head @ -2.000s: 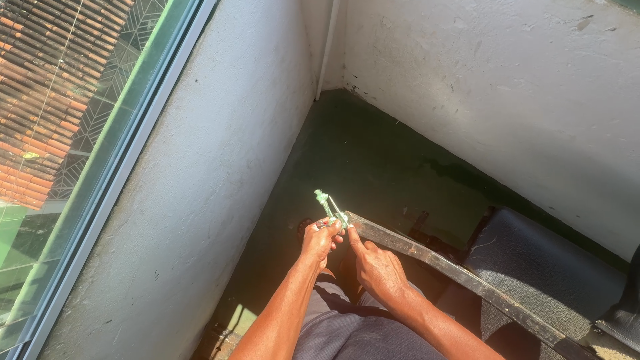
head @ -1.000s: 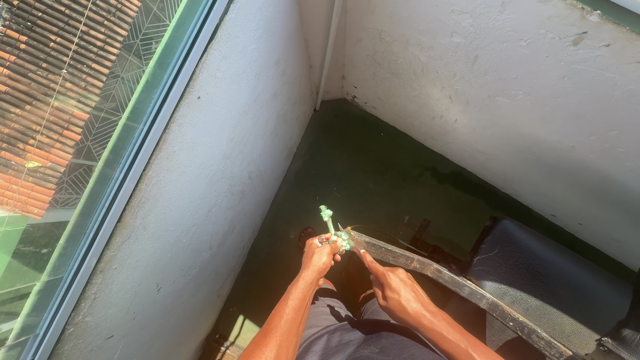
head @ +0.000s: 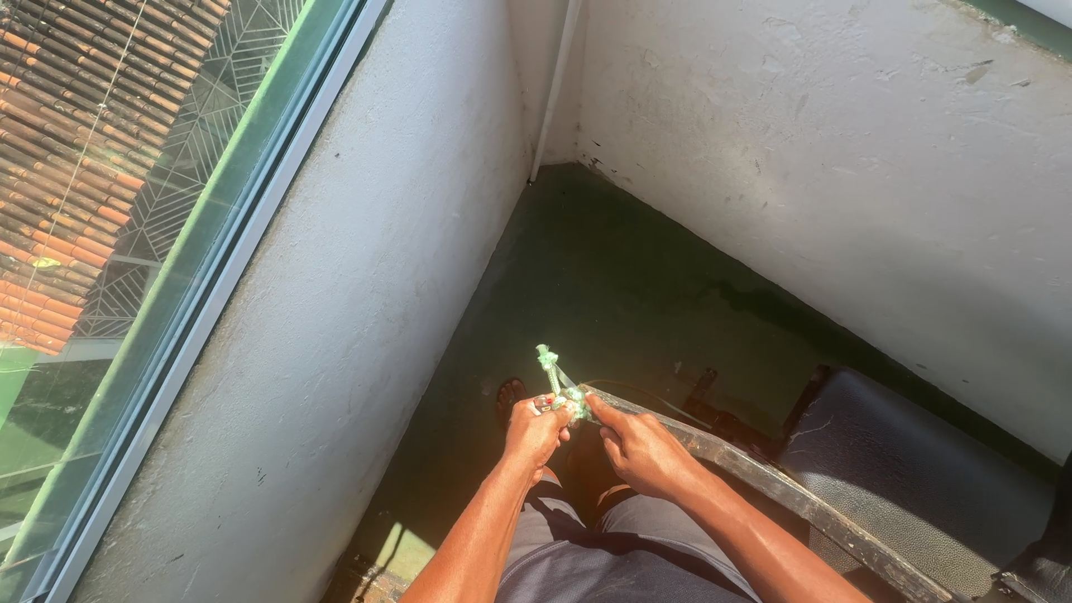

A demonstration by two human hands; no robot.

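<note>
Low in the middle of the head view, a pale green knotted rope [head: 548, 360] is gripped by my left hand [head: 536, 431], its short knotted end sticking up past the fingers. A small red thing shows between those fingers, too small to name. My right hand [head: 641, 448] is just to the right, index finger stretched to the knot. A thin blade-like piece [head: 564, 378] slants up from between the hands beside the rope; I cannot tell which hand holds it. Close by the fingertips lies the end of a long worn bar [head: 754, 469], running down to the right.
A dark padded seat [head: 888, 461] is at the lower right. White walls [head: 821, 151] meet in a corner above the dark green floor [head: 586, 276], with a thin pipe [head: 557, 88] there. At left are a window frame [head: 226, 285] and a tiled roof beyond. A foot [head: 509, 394] shows beyond my left hand.
My right index finger has come back up against the knot, after resting a little lower a second ago. The thin blade-like piece now slants beside the rope's upright end.
</note>
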